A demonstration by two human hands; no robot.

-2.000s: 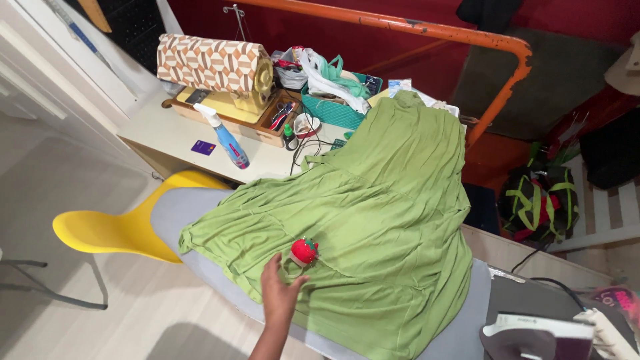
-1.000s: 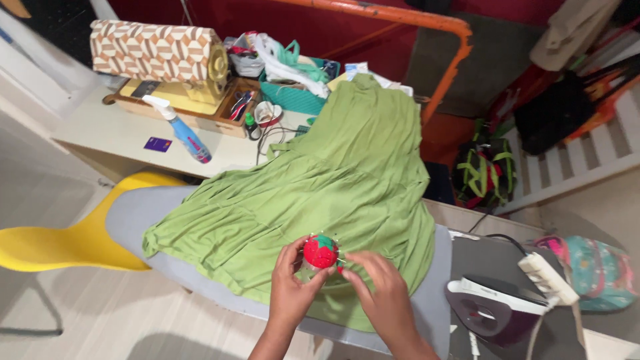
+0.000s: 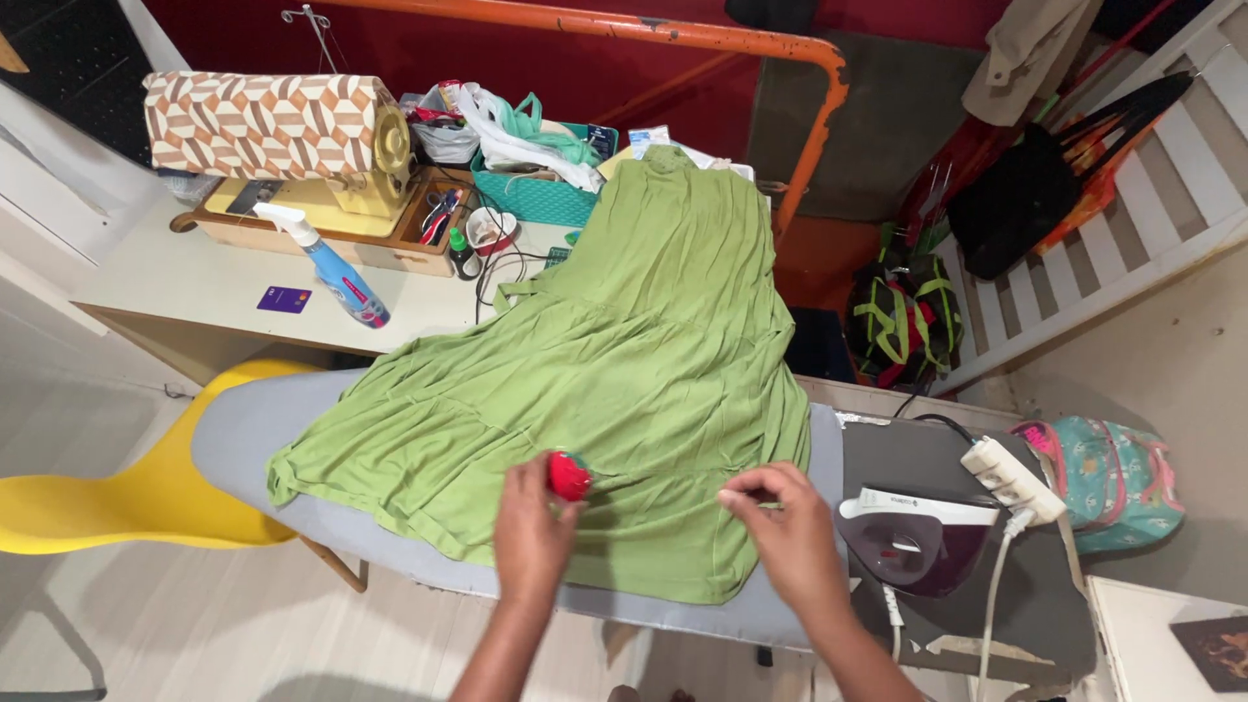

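Note:
My left hand [image 3: 534, 531] grips a red strawberry-shaped pincushion [image 3: 568, 476] with a green top, held over the lower part of a green gathered garment [image 3: 624, 370]. To its right, my right hand [image 3: 788, 526] is over the same cloth, with thumb and forefinger pinched together; whether something as small as a pin is between them cannot be seen. The wrinkled garment lies across a grey ironing board [image 3: 244, 419], its narrow end reaching onto the white table behind. On the board's right end rests a dark purple and white clothes iron [image 3: 916, 541].
A white power strip [image 3: 1014, 478] with cords lies beside the iron. On the white table [image 3: 224, 283] stand a blue spray bottle [image 3: 346, 283], a covered sewing machine [image 3: 268, 127] and a teal basket [image 3: 536, 195]. A yellow chair [image 3: 146, 487] is at the left, an orange rail [image 3: 819, 127] behind.
Two seconds ago only one hand showed, near the pincushion on the cloth. Both hands then met at the pincushion; now my right hand has moved away to the right, while my left still holds it.

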